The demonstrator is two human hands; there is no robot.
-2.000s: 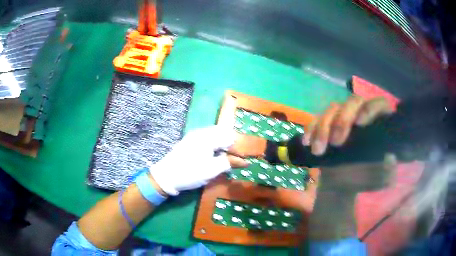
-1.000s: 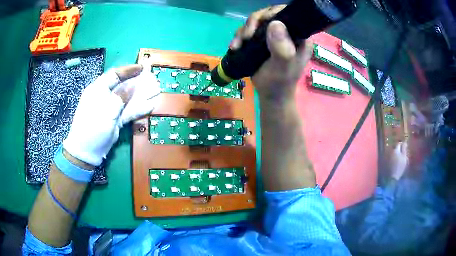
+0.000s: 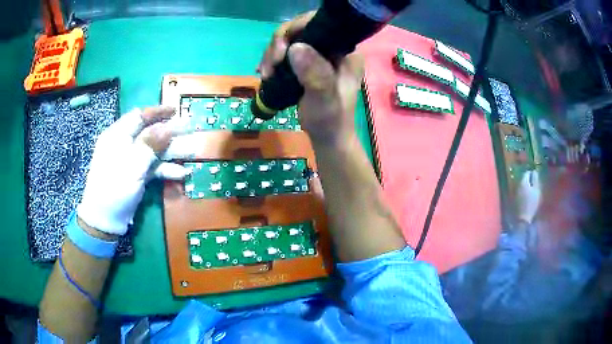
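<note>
My bare right hand (image 3: pixel 315 77) grips the black electric screwdriver (image 3: pixel 335 33), tilted, its bit pointing down at the lower edge of the top circuit board (image 3: pixel 221 111). Whether the bit touches is unclear. My gloved left hand (image 3: pixel 134 158) is at the left edge of the orange-brown fixture (image 3: pixel 235 211), fingers bent near the top board's left end; a screw between the fingertips cannot be made out. The middle board (image 3: pixel 248 178) and bottom board (image 3: pixel 251 245) lie in their slots. The right hand and forearm hide the top board's right end.
The screw tray (image 3: pixel 60 175) lies left of the fixture, below an orange holder (image 3: pixel 57 60). A red mat (image 3: pixel 436 175) at right bears several white-topped board units (image 3: pixel 424 99). The black cord (image 3: pixel 456 144) crosses the mat. Another person's gloved hand (image 3: pixel 529 196) is at far right.
The view has swung right, then steadied. The screwdriver has come from lying low over the middle of the fixture to pointing down at the top board. My left hand has drawn back to the fixture's left edge.
</note>
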